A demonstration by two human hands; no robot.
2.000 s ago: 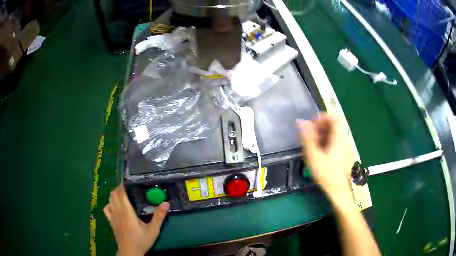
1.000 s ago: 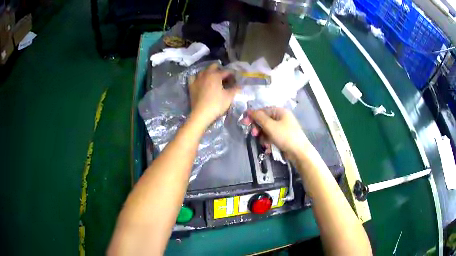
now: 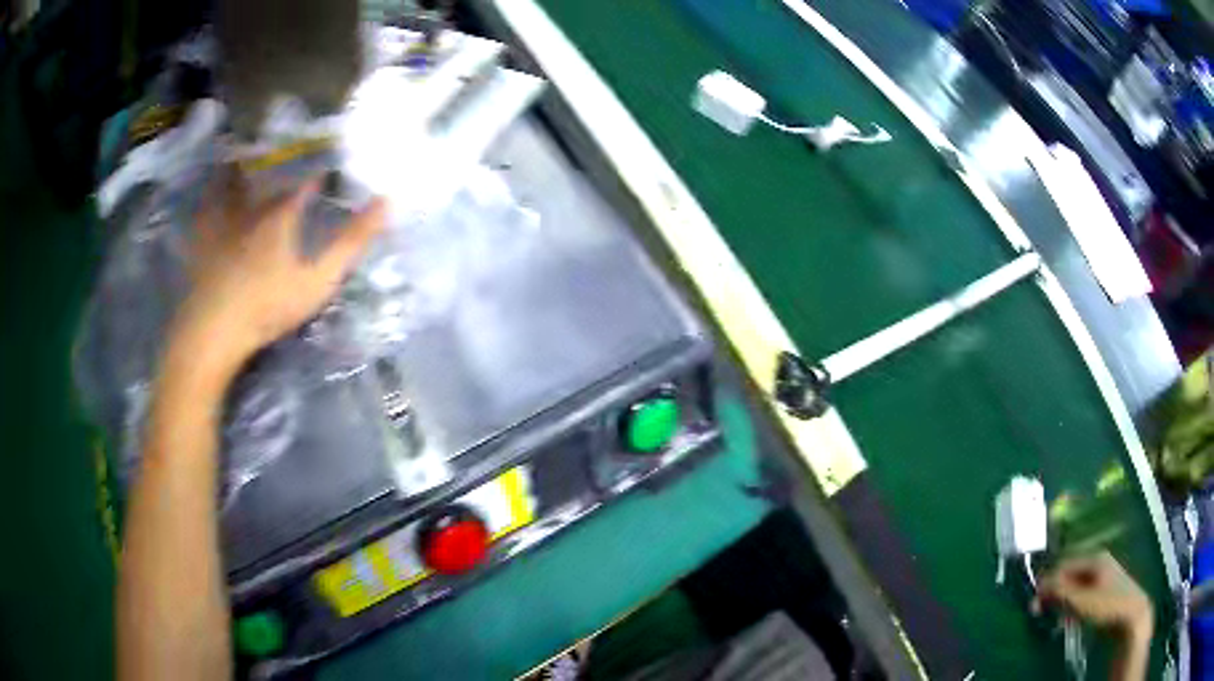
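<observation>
My left hand [image 3: 266,273] is over the bench press base, fingers spread and blurred, just in front of the dull metal horn [image 3: 290,60]. Nothing shows in its grasp, and it partly hides the nest and clear film [image 3: 260,432]. My right hand [image 3: 1098,592] is small and blurred at the lower right, over the green conveyor belt. Its fingers are closed at the cable of a white charger [image 3: 1021,515]; the block is just beyond the fingertips. A second white charger [image 3: 730,103] lies farther up the belt with its cable trailing right.
The press front has a red emergency stop [image 3: 455,539], a green button [image 3: 652,423] at right and another [image 3: 260,632] at left. A slotted metal bar [image 3: 410,439] lies on the base. A white divider bar [image 3: 932,317] with a black knob crosses the belt [image 3: 852,253].
The view has swung right. My right hand has moved from the nest area out to the belt, where another white charger now shows. My left hand stays by the nest, fingers now spread.
</observation>
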